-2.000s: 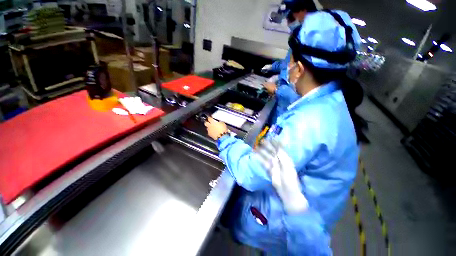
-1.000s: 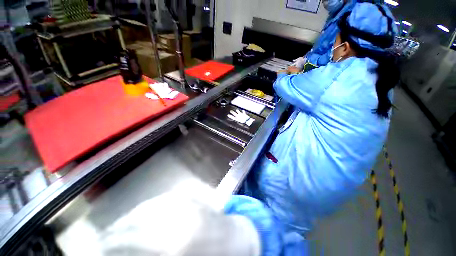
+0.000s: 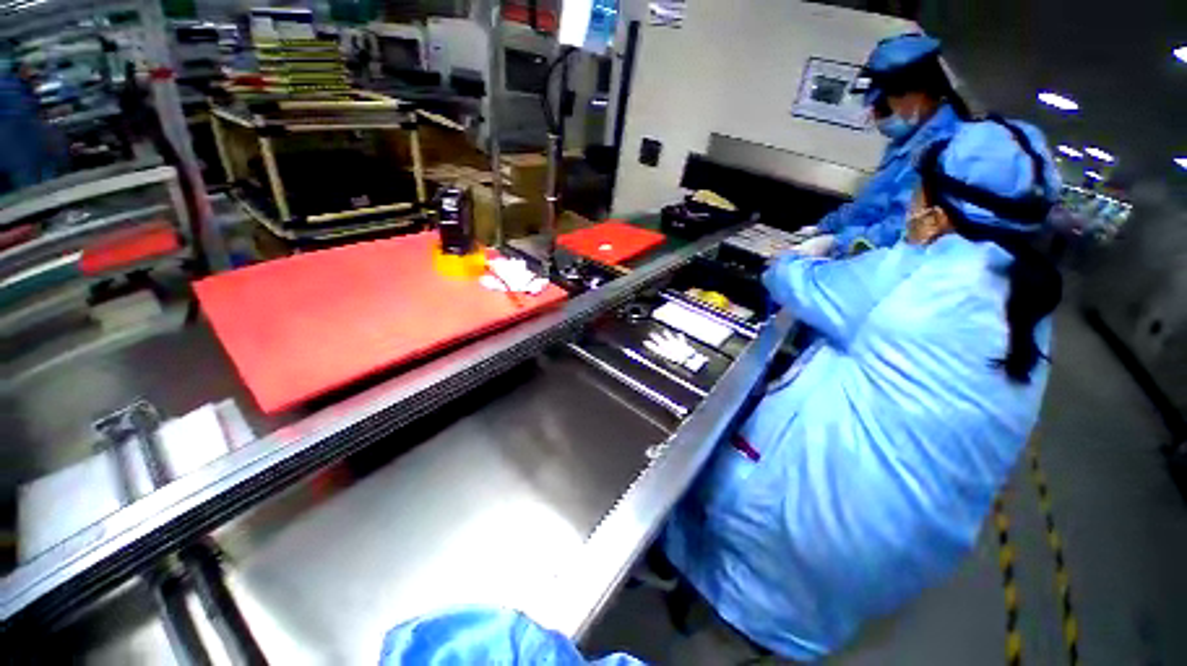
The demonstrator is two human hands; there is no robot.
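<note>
Neither of my hands shows; only a blue sleeve (image 3: 501, 640) is at the bottom edge, and which arm it belongs to I cannot tell. The shiny stainless bench top (image 3: 430, 501) lies in front of me, beside the long grey conveyor rail (image 3: 378, 390). Thin cross guide rods (image 3: 629, 379) span the conveyor. A white glove (image 3: 674, 349) lies flat beyond them, near a pale sheet (image 3: 693, 321). A large red mat (image 3: 365, 312) lies left of the rail, with a black device (image 3: 456, 221) on a yellow ring and white gloves (image 3: 516, 275) at its far end.
A worker in a blue smock (image 3: 885, 416) stands close at the right side of the conveyor, with another worker (image 3: 911, 150) beyond. A smaller red mat (image 3: 612, 242) and a black bin (image 3: 698, 212) are farther along. Dark bars (image 3: 195, 605) cross the near left.
The large blurred white shape and most of the blue sleeve have left the lower picture. The view has shifted left, so the bench and mats sit farther right. The near worker's arm has drawn back from the conveyor.
</note>
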